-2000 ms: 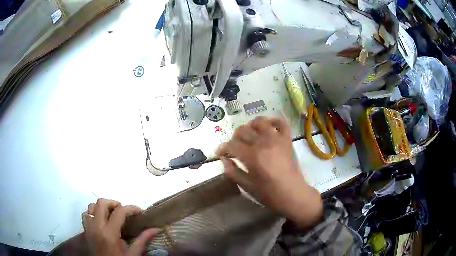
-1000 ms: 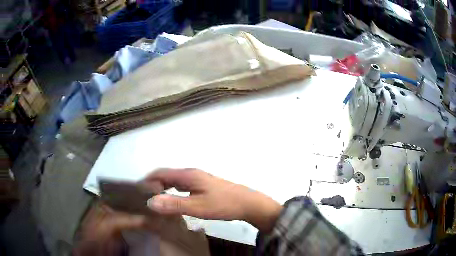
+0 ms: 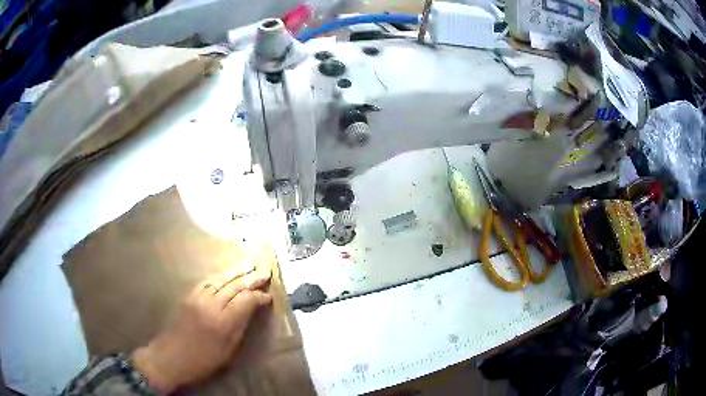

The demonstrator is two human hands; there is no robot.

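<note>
A brown garment panel (image 3: pixel 131 271) lies on the white machine table, left of and in front of the needle area, and runs off the bottom of the picture. My left hand (image 3: pixel 209 325) lies palm down on it, fingers towards its right edge by the bed, holding the cloth; the thumb is not clear. A folded edge band (image 3: pixel 288 332) runs down that right side. The presser foot and needle (image 3: pixel 288 213) are just beyond the panel's far right corner, beside bright lamp glow. My right hand is not in view.
The machine head (image 3: pixel 282 131) stands over the bed. Stacked garments (image 3: pixel 101 116) lie at the far left. Shears (image 3: pixel 503 255), red-handled scissors (image 3: pixel 546 244), an awl or screwdriver (image 3: pixel 464 197) and a yellow-taped accessory box (image 3: pixel 588 247) are to the right.
The view has swung back to the machine. The brown panel now lies flat on the table by the needle, with my left hand on it. My right hand has left the view.
</note>
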